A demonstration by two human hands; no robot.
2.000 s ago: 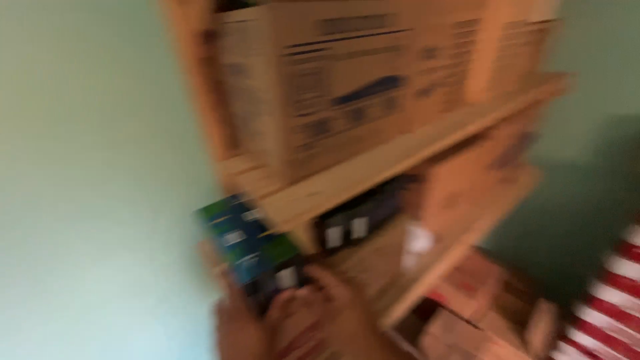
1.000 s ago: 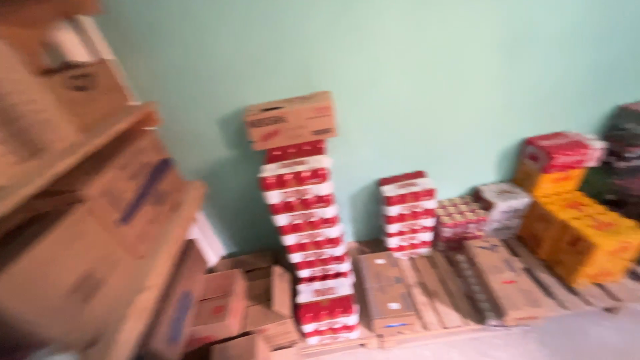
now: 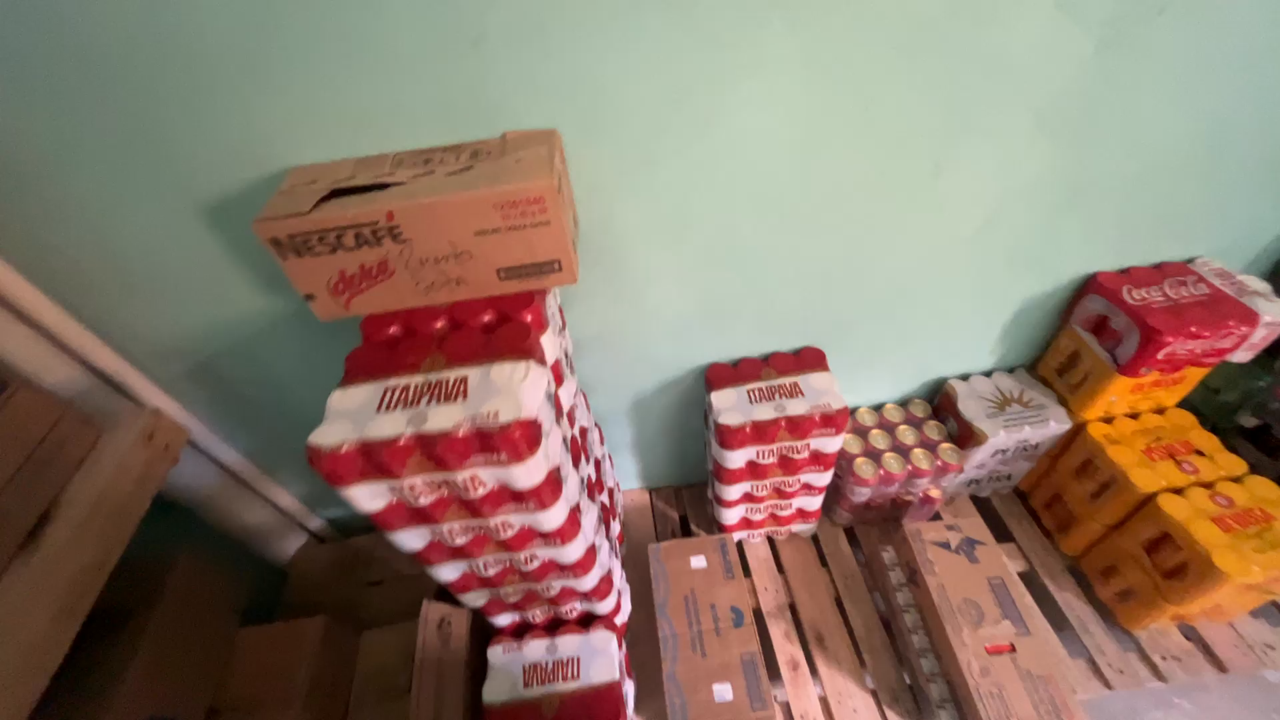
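Observation:
Neither my left hand nor my right hand is in the head view, so what they hold cannot be seen. A Nescafé cardboard box (image 3: 425,225) with a torn opening on top rests tilted on a tall stack of red and white Itaipava can packs (image 3: 465,480). To its right stands a shorter stack of Itaipava packs (image 3: 775,440). Beside that are shrink-wrapped cans with gold lids (image 3: 895,455) and white Petra packs (image 3: 1005,425). Yellow can packs (image 3: 1165,470) stand at the right, and a red Coca-Cola pack (image 3: 1160,310) lies on one of them.
Wooden pallets (image 3: 790,610) run along the green wall (image 3: 850,150). Flat cardboard cartons (image 3: 710,630) lie on them. At the left juts a wooden shelf edge (image 3: 130,480), with brown cardboard boxes (image 3: 290,660) low in shadow beside it.
The view has swung right, from the wooden shelves to the drink stacks. Two seconds ago both hands were at a blue and green package by the shelf; they are now out of sight.

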